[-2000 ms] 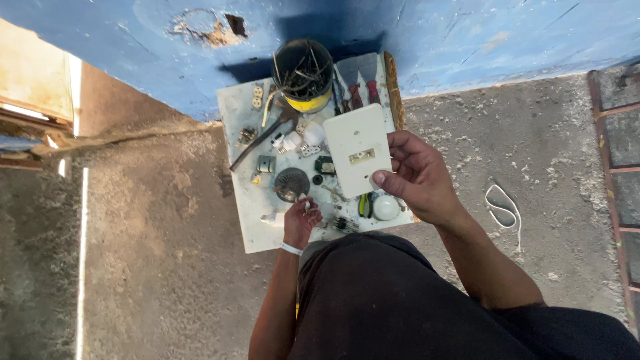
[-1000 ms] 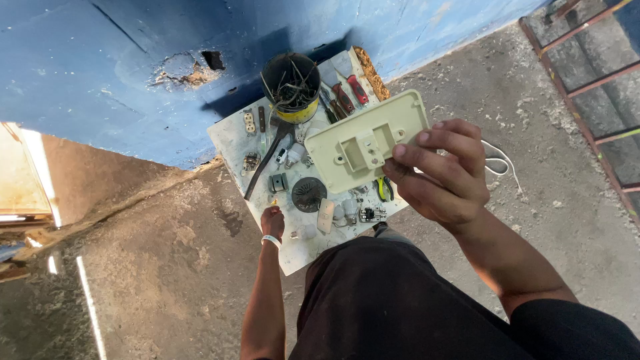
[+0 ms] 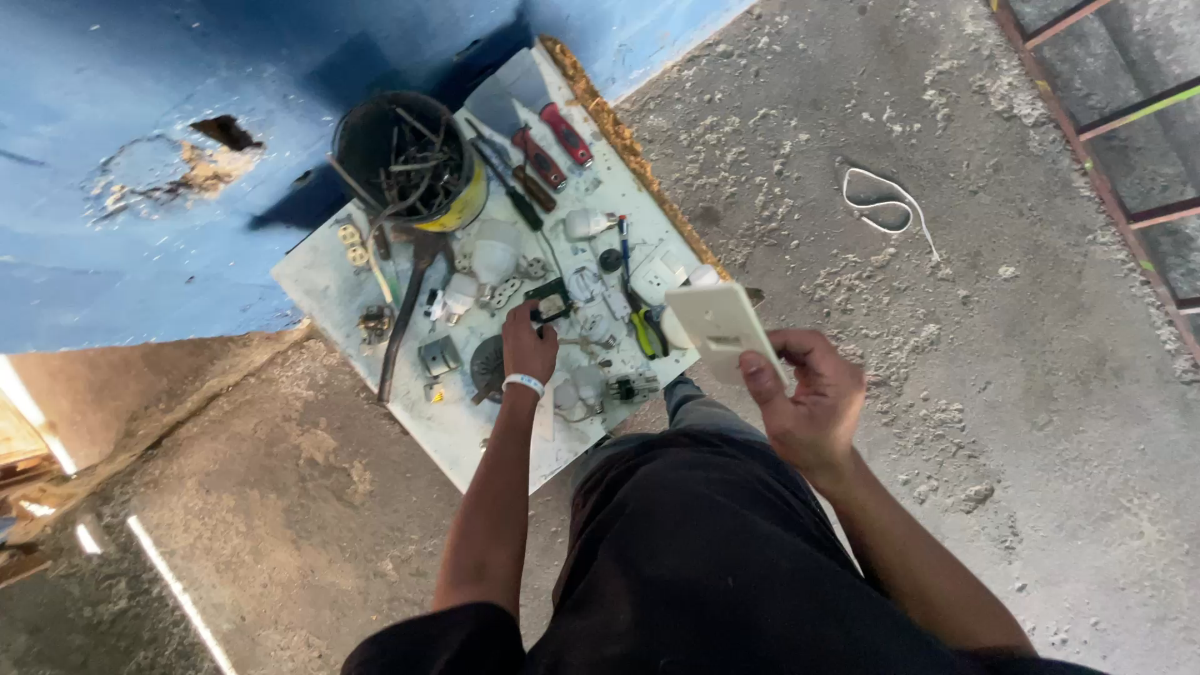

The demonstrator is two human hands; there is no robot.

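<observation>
My right hand grips a cream plastic wall plate by its lower right edge, with its face toward me, just off the right side of the table. My left hand reaches over the white tabletop, fingertips at a small dark green part; whether they hold it is hidden. Below that hand, partly covered, lies a dark round disc. Light bulbs, a grey metal piece and green-and-black pliers lie around.
A black bucket of scrap stands at the table's wall end, beside red-handled screwdrivers. A hammer-like tool lies along the left. The blue wall has a broken hole. A white cord lies on the floor, near a metal frame.
The wall plate has turned from its hollow back to its face and is off the table's right side. My left hand has moved up the table to the green part. The view has shifted.
</observation>
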